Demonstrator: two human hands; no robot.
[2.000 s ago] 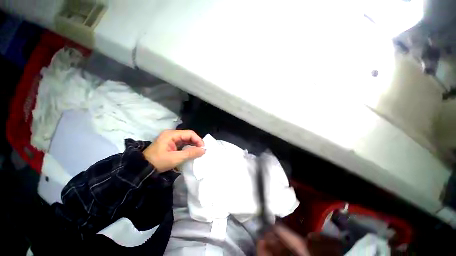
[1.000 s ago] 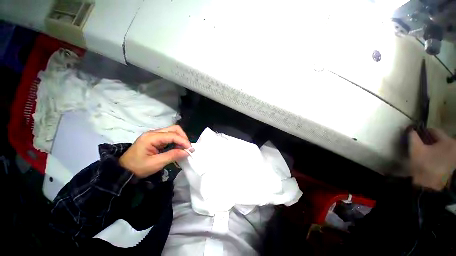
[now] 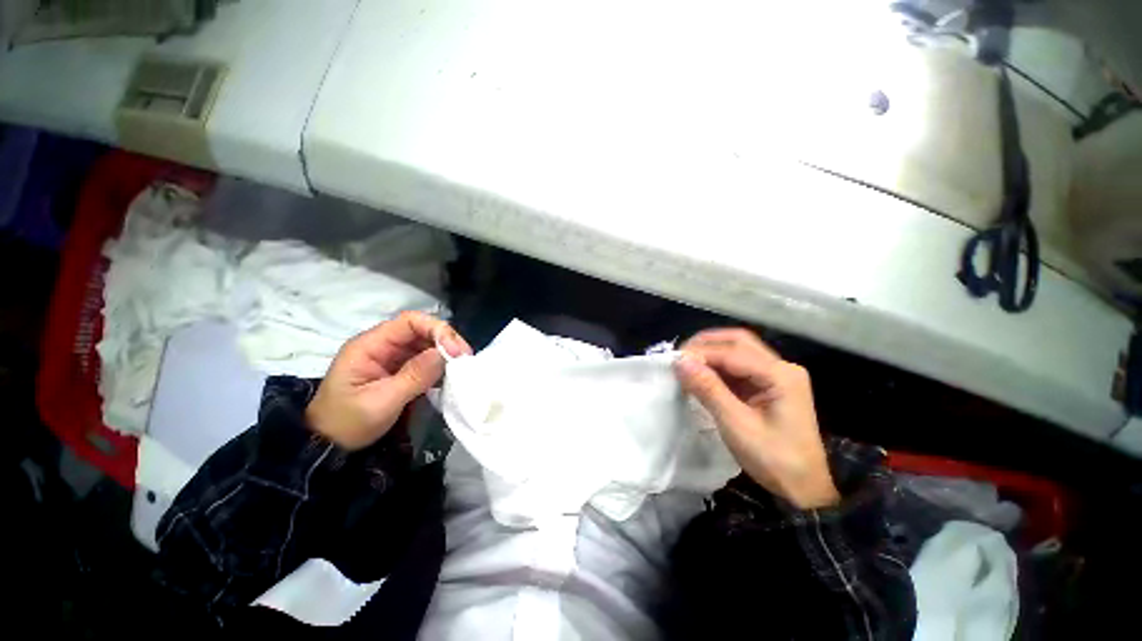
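A white fabric piece point(image 3: 570, 426) hangs over the lap, its upper edge stretched between both hands. My left hand point(image 3: 386, 376) pinches its left end between thumb and fingers. My right hand point(image 3: 758, 407) pinches the right end of the same edge. A pointed corner sticks up behind the edge near the left hand. Black shears point(image 3: 1012, 200) lie on the white machine table at the right, handles toward the front edge.
The white table point(image 3: 564, 163) crosses the view, with part of the sewing machine at the upper right. A red basket point(image 3: 75, 313) at the left stands behind white fabric point(image 3: 301, 288) and a pale board point(image 3: 194, 388). Another red basket point(image 3: 1042, 501) at the right is beside a white piece point(image 3: 964, 582).
My right hand has let go of the shears on the table and moved back left to grip the fabric. The fabric's upper edge is now pulled straight between both hands.
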